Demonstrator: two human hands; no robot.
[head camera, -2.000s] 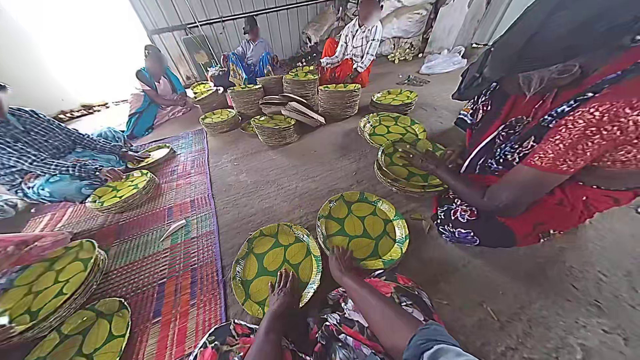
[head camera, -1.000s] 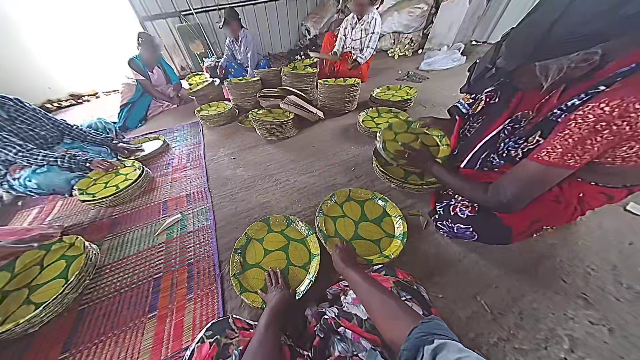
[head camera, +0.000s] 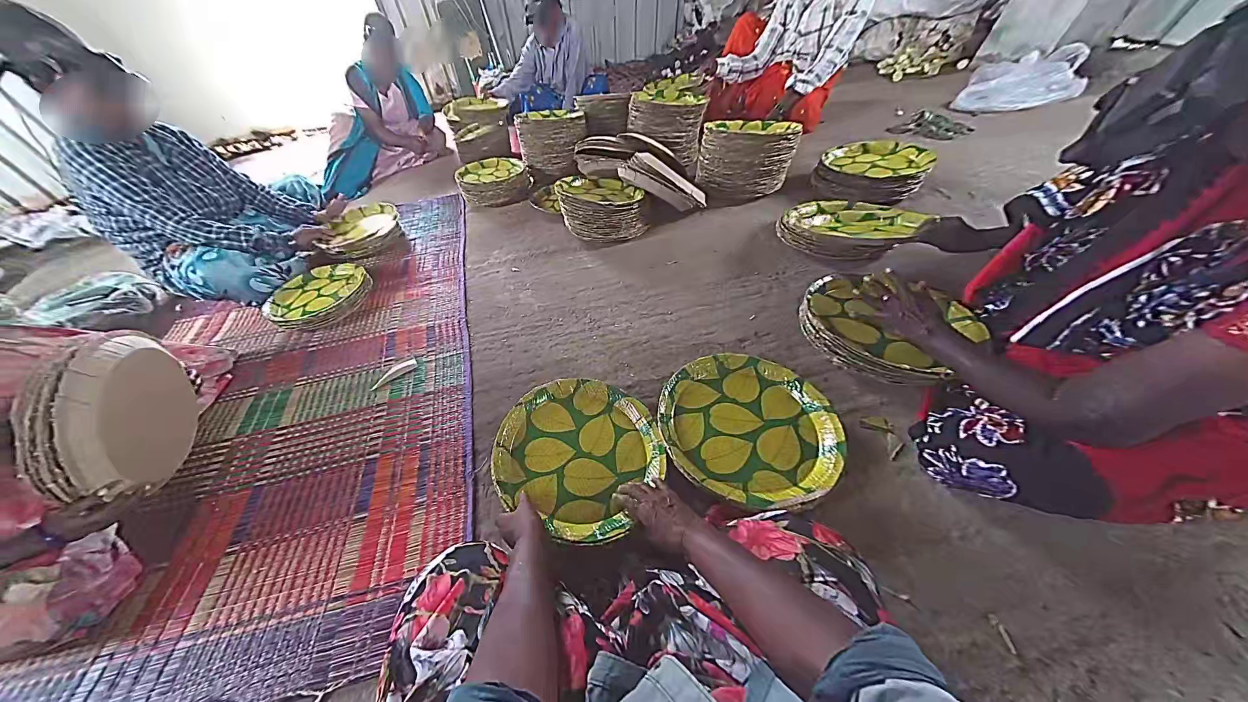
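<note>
Two round leaf-patterned plates, yellow on green with shiny rims, lie side by side before my knees. At the near left edge of the left plate (head camera: 582, 448) is my left hand (head camera: 522, 526), its fingers partly hidden by the plate and hand. My right hand (head camera: 661, 515) rests on that plate's near right rim, fingers over the edge. Both hands grip this plate from its two sides. The right plate (head camera: 751, 429) lies just beyond my right hand, apart from it; how many plates are under each is hidden.
A woven mat (head camera: 390, 468) lies at left, with a plate stack (head camera: 317, 294) on it. A person (head camera: 1121, 292) sits close at right, hands on plate stacks (head camera: 882, 327). At far left someone holds upturned plates (head camera: 122, 414). Tall plate stacks (head camera: 746, 166) stand ahead on the floor.
My right hand has moved left from the right plate to the left plate. The view has shifted left. The person at far left now holds plates tilted on edge.
</note>
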